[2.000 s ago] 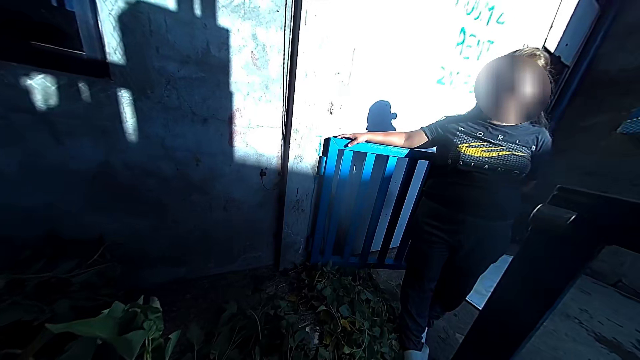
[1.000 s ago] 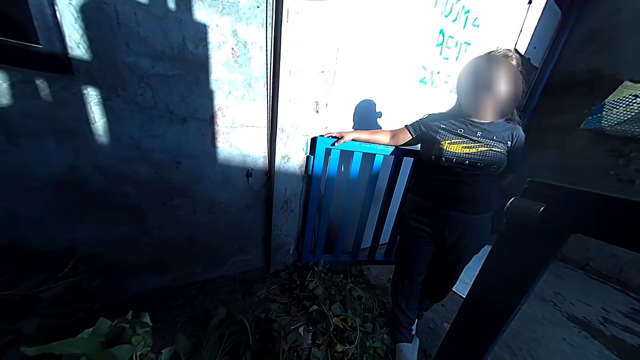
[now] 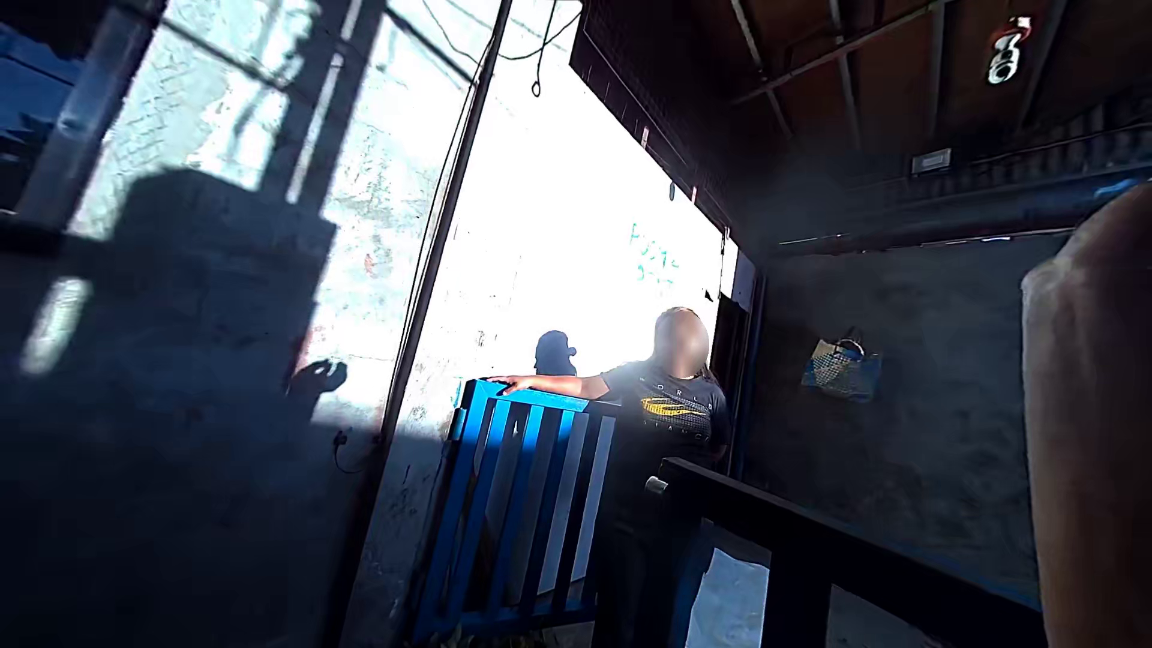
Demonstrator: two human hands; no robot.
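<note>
Neither my left hand nor my right hand can be made out. A blurred, skin-toned shape, perhaps part of a raised arm [image 3: 1089,405], fills the right edge of the head view; no fingers show on it. Left of it, a dark rail [image 3: 864,540] slants across the lower right. Beyond the rail a person in a dark printed T-shirt [image 3: 670,405] stands with one hand [image 3: 515,384] resting on top of a blue slatted gate [image 3: 531,504].
A sunlit wall [image 3: 558,225] with green writing rises behind the gate. A dark pole [image 3: 432,261] with cables runs up it. A woven bag [image 3: 843,369] hangs on the grey wall at the right. Roof beams [image 3: 841,54] cross overhead.
The view has swung upward, bringing in the roof. The skin-toned shape has come in at the right edge. The person's hand still rests on the gate.
</note>
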